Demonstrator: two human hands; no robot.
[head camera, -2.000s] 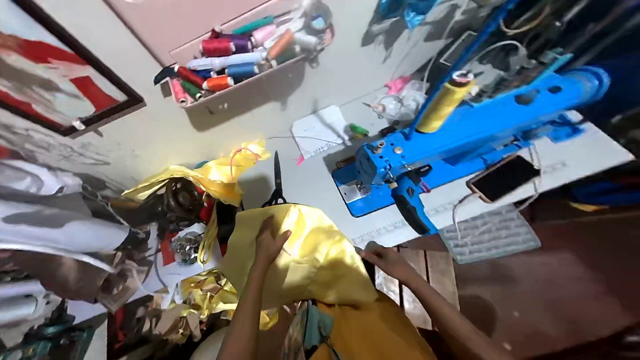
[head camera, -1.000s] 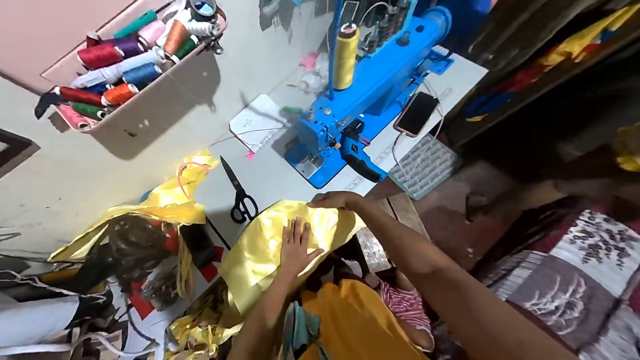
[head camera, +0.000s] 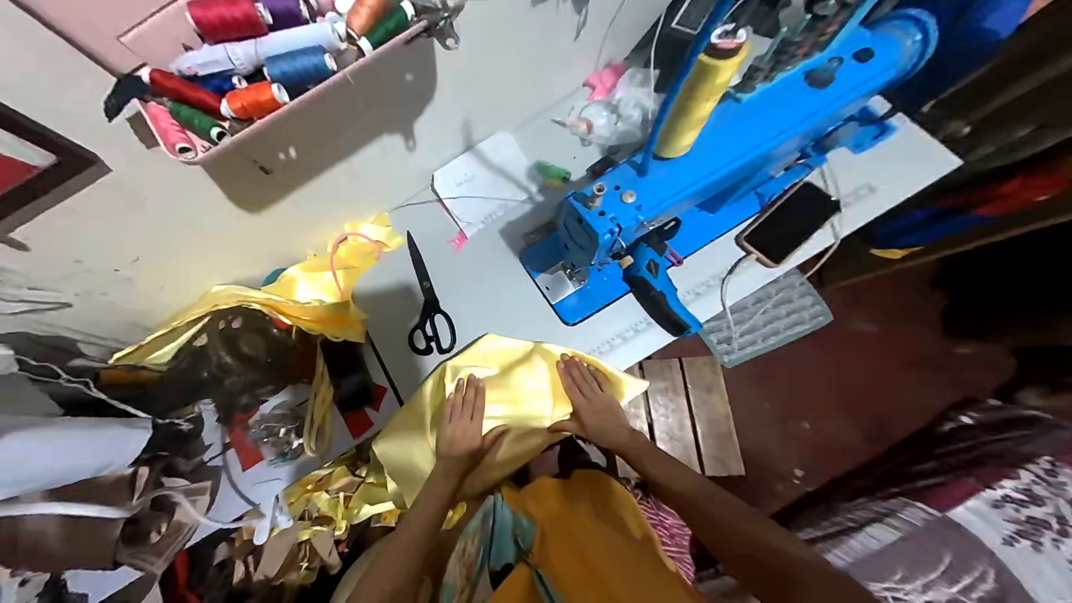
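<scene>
A glossy yellow satin cloth lies over the front edge of the white sewing table. My left hand rests flat on its left part, fingers pointing up the cloth. Near the cloth's right corner, my right hand presses on it with the palm down, the thumb out to the side. Neither hand grips anything. Black-handled scissors lie just beyond the cloth, blades pointing away. To the right stands a blue sewing machine with a yellow thread cone on it.
A smartphone with a white cable lies by the machine. A blue-and-black handheld tool rests against its base. More yellow satin is bunched at left. A pink wall bin holds thread spools. A slatted wooden seat stands below the table.
My right hand has moved from the cloth's far edge onto its right part and now lies flat. The cloth is spread more to the right, and the scissors are fully uncovered since two seconds ago.
</scene>
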